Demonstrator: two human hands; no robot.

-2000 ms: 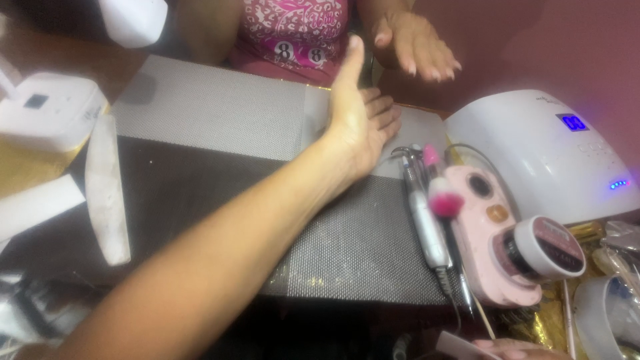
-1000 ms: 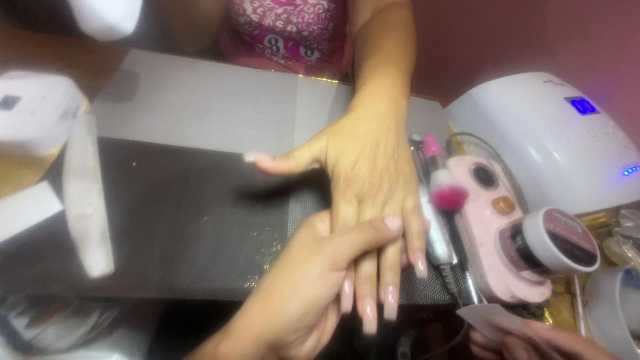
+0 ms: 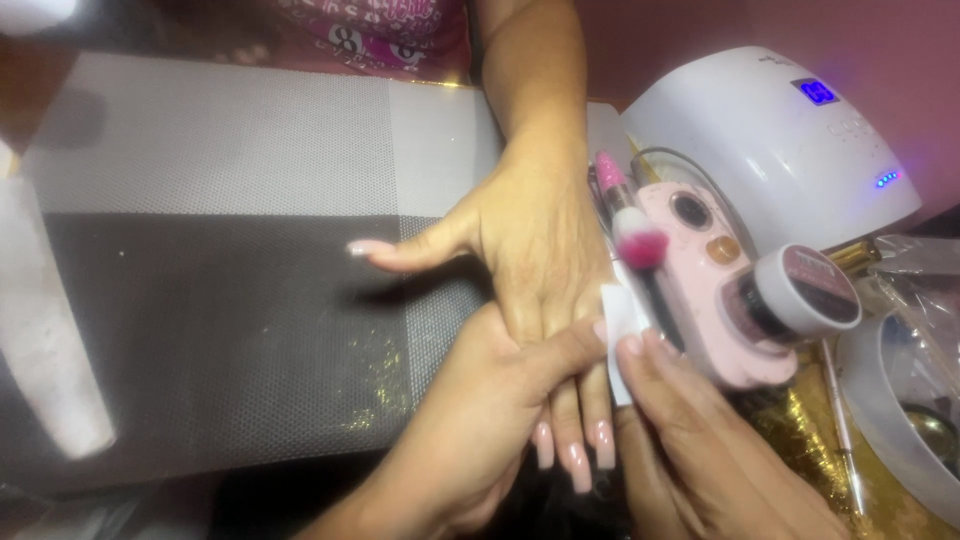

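Another person's hand (image 3: 536,232) reaches palm down from the top, its long pale pink nails pointing toward me and its thumb stretched left. My left hand (image 3: 499,375) is closed around its fingers, thumb on top. Between the thumb and fingers of my right hand (image 3: 697,420) is a small white piece, possibly a wipe or paper (image 3: 621,337); it lies against the outer side of the other person's fingers. Just above it are a brush with pink and white bristles (image 3: 641,244) and a pink nail drill unit (image 3: 701,270).
A white nail lamp (image 3: 757,142) with a lit display stands back right. A jar with a white lid (image 3: 810,289) tilts on the drill unit. A white tub (image 3: 885,420) and a thin brush (image 3: 840,420) are at right. A long white nail file (image 3: 49,322) lies left on the patterned mat (image 3: 247,300).
The other person's hand, earlier palm sideways near my outstretched left hand, now lies in my left hand's hold. My right hand has come up from the lower right with the white piece.
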